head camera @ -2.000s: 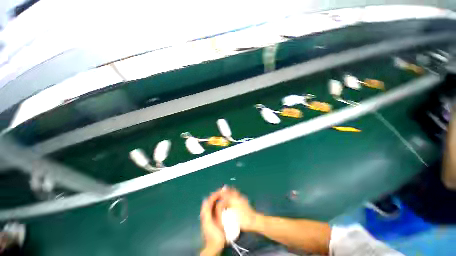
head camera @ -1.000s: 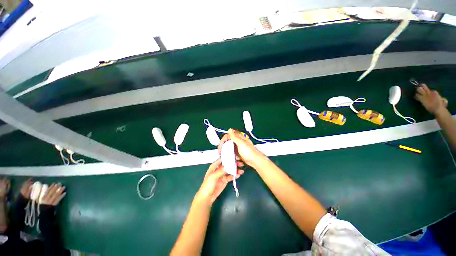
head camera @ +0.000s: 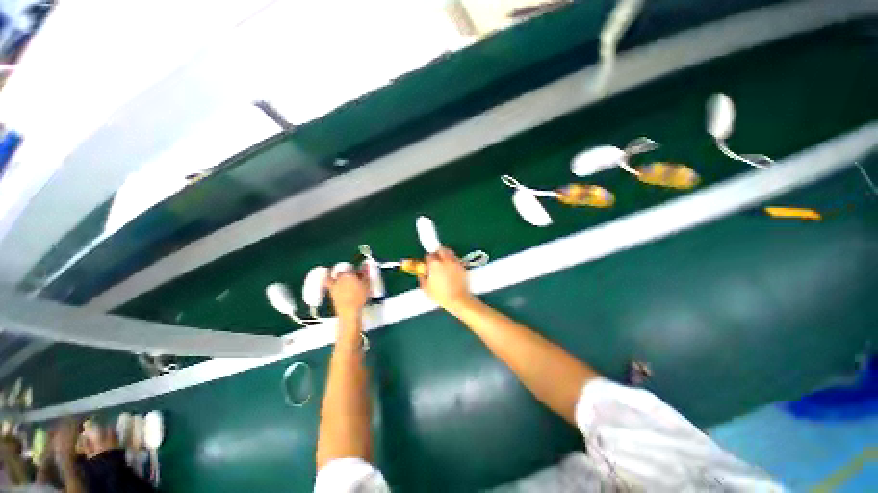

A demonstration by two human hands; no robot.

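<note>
Both my bare hands reach over the rail onto the dark green belt. My left hand (head camera: 348,291) has its fingers on a white oval housing (head camera: 342,269), among other white housings (head camera: 315,287). My right hand (head camera: 445,279) is at the lower end of another white housing (head camera: 427,234); its looped cord (head camera: 477,258) shows right of the hand. Blur hides whether the fingers grip it. A yellow-orange piece (head camera: 412,267) lies just left of my right fingertips, joined by a white cord to a partly hidden white housing (head camera: 375,279).
Farther right on the belt lie white housings (head camera: 531,206) with yellow-orange pieces (head camera: 585,195). A pale rail (head camera: 578,252) edges the near green ledge, which bears a cord ring (head camera: 297,383) and a yellow stick (head camera: 792,213). Another person's hands (head camera: 96,438) hold housings at lower left. A strip (head camera: 611,43) hangs above.
My hands have moved apart from the held housing, forward onto the belt. My left hand is now left of the orange piece, my right hand right of it. The person's hand at right has left view.
</note>
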